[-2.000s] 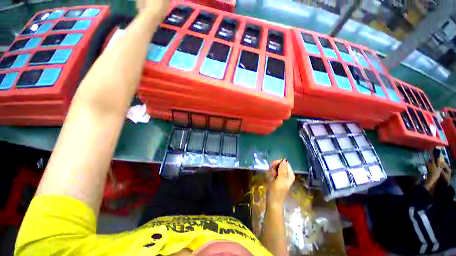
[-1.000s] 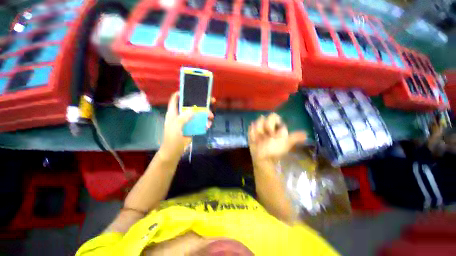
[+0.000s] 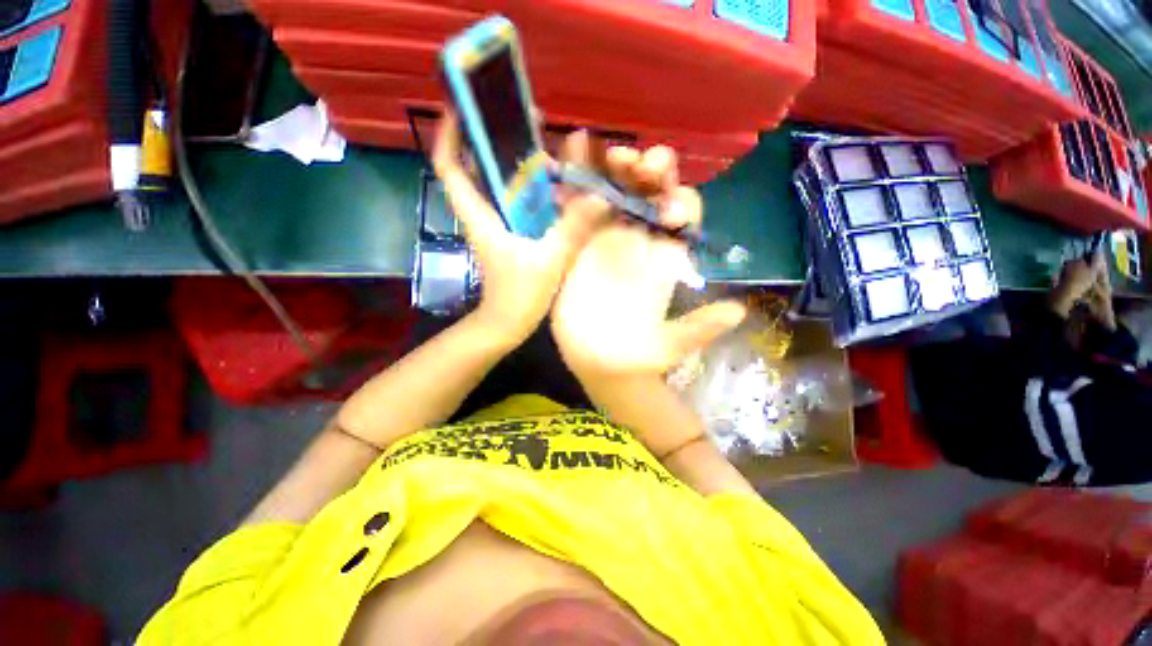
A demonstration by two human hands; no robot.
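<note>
The light-blue keypad phone is in my left hand, tilted, its dark screen up and its keypad end near my palm. My right hand is beside it, palm up, with dark tweezers across its fingers. The tweezers' left end lies near the phone's keypad end; whether they touch it I cannot tell. My hands partly hide the lens tray on the bench behind them.
Red phone tray stacks stand along the green bench. Spare lens trays lie at right, above an open waste box. A screwdriver, its cable and a tissue are at left. Another person's hands are far right.
My left hand, empty-looking and reaching over the trays at first, came back with the phone and now tilts it. My right hand moved left beside it. The view shifted towards the bench's front edge.
</note>
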